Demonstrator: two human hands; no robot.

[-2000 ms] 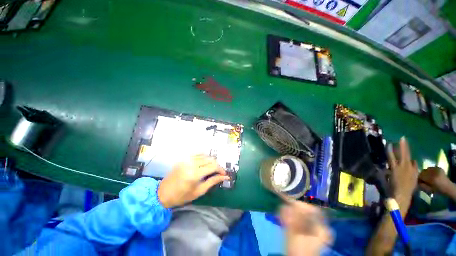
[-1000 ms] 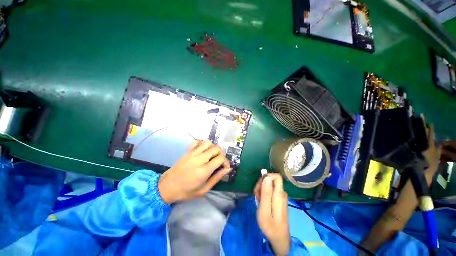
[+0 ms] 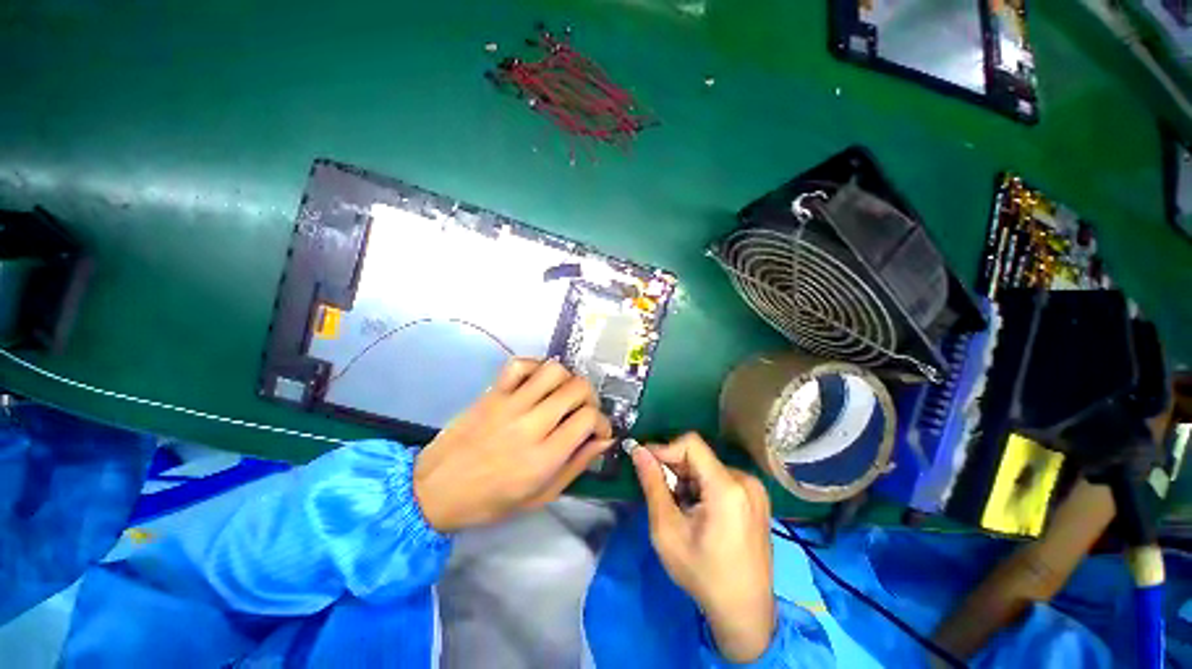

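Observation:
The tablet unit (image 3: 438, 301) lies flat, with a thin reddish lead (image 3: 418, 324) curving over its white centre to my left fingers. The crowded mainboard strip (image 3: 608, 333) is at its right end. My left hand (image 3: 510, 444) rests on the unit's lower right part, fingertips bunched by the corner; what they pinch is hidden. My right hand (image 3: 712, 529) is closed on a short pale-tipped tool (image 3: 630, 446), its tip close to my left fingertips at that corner. Most of the tool is hidden in the hand. A tangle of red-leaded components (image 3: 575, 94) lies behind the unit.
A tape roll (image 3: 752, 416) stands right of my right hand, with a fume fan (image 3: 824, 281) behind it. Further right are a blue ridged block (image 3: 941, 418), an iron stand with yellow sponge (image 3: 1022, 486), a blue-handled iron (image 3: 1148, 621) and another person's forearm (image 3: 1039, 562). Solder wire (image 3: 170, 412) runs from the left.
My right hand has moved from beside the tape roll to the unit's lower right corner, bringing the pale tip to my left fingers. My left hand stays on the unit. The camera view has shifted.

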